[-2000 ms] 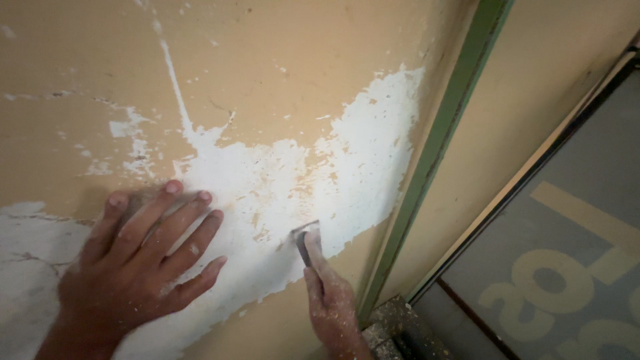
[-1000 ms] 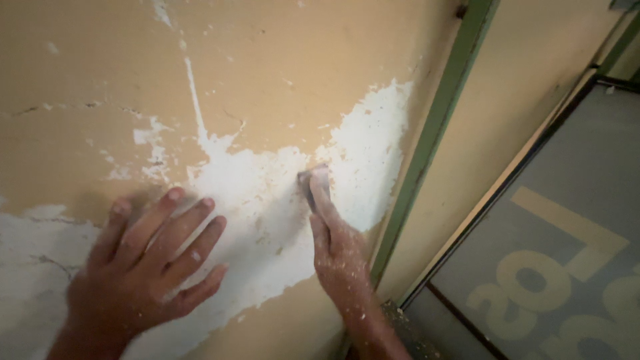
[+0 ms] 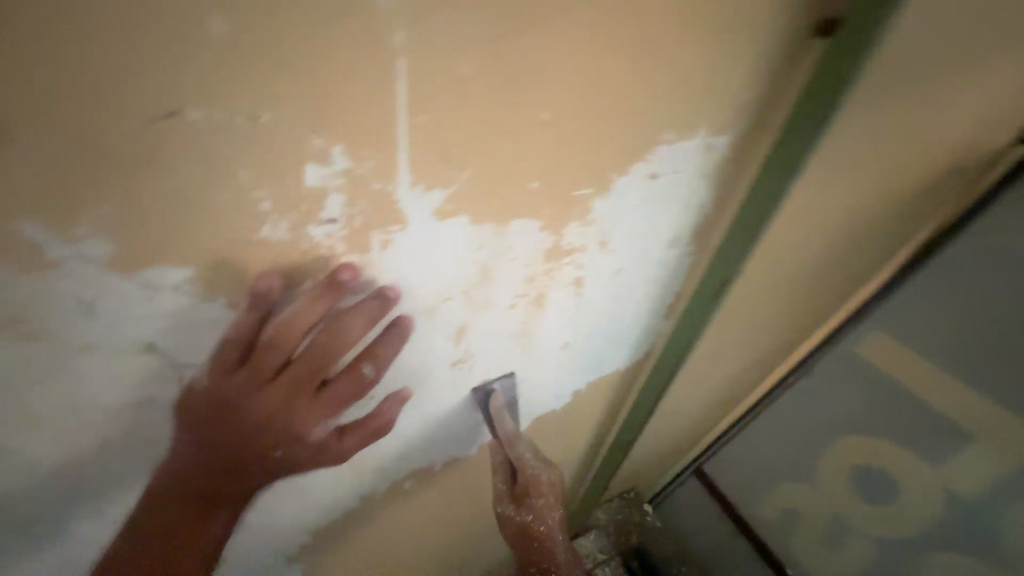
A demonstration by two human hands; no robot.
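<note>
My left hand point(image 3: 292, 384) rests with its fingers spread against the wall point(image 3: 512, 96), holding nothing. The wall is tan, with a ragged white bare patch point(image 3: 448, 272) across its middle. My right hand point(image 3: 524, 488), flecked with pale bits, grips a small metal scraper point(image 3: 500, 400), one finger lying along the blade. The scraper's edge is at the lower part of the white patch, right of and a little below my left hand's fingers. The scraper's handle end is hidden in my hand.
A green strip point(image 3: 720, 280) runs slantwise down the wall on the right. Beyond it stands a dark-framed grey panel point(image 3: 800, 432) bearing large pale lettering. Debris point(image 3: 616, 520) lies at the foot of the green strip.
Over the last second my right hand has moved down the white patch with the scraper, from its upper part. My left hand stays spread on the wall.
</note>
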